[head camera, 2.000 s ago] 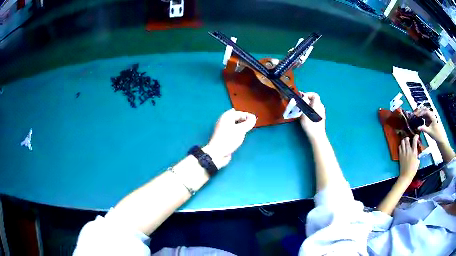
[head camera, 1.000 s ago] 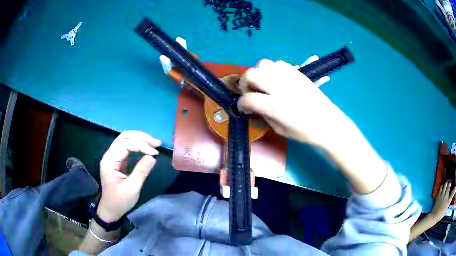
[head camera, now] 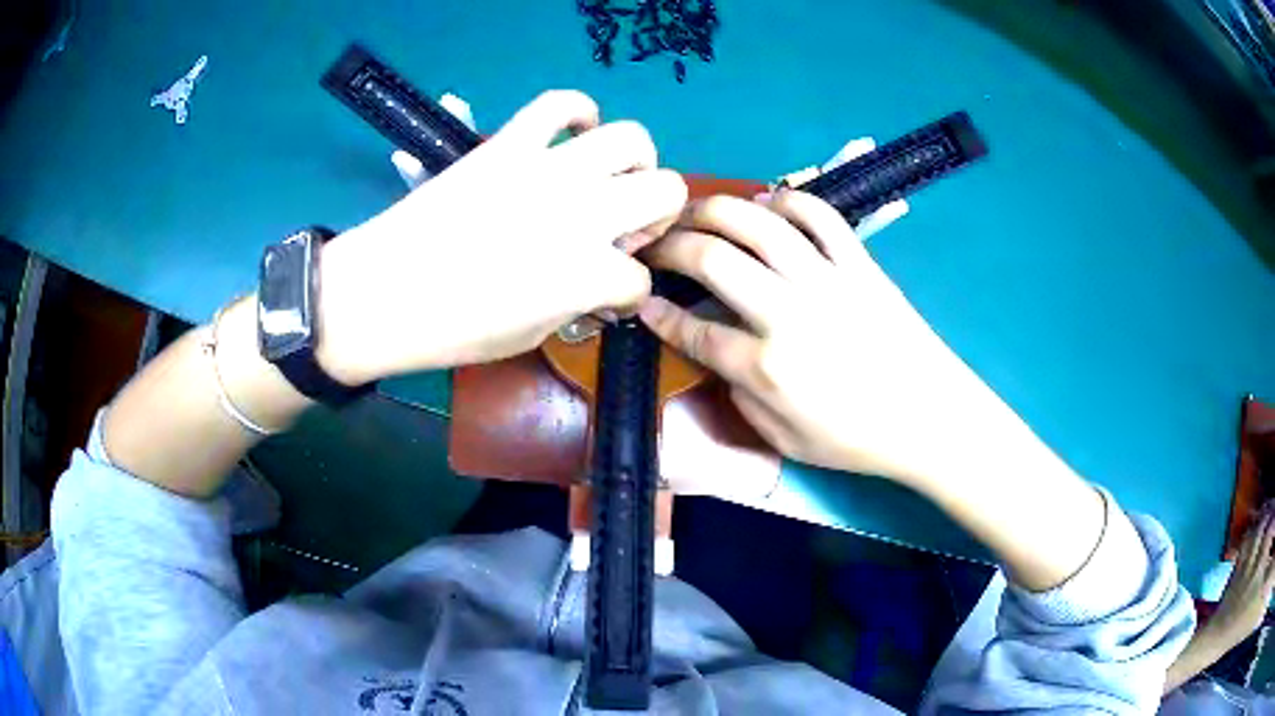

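A black Y-shaped frame (head camera: 625, 476) lies on an orange-brown jig (head camera: 517, 420), one arm pointing at my body and two pointing away to the left and right. My left hand (head camera: 517, 245) and my right hand (head camera: 790, 322) are both bare and meet over the centre hub, fingertips bent down onto it. The fingers cover the hub, and any small part between them is hidden. White arm supports (head camera: 663, 554) show beside the arms.
A pile of small black pieces (head camera: 650, 31) lies at the top edge. A small white Y-shaped piece (head camera: 179, 91) lies at the upper left. Another person's hand (head camera: 1254, 581) and part of an orange jig (head camera: 1254, 469) show at the right edge.
The jig and frame came close to my body between the two earlier frames. Since then my left hand has moved from beside the jig onto the hub, next to my right hand.
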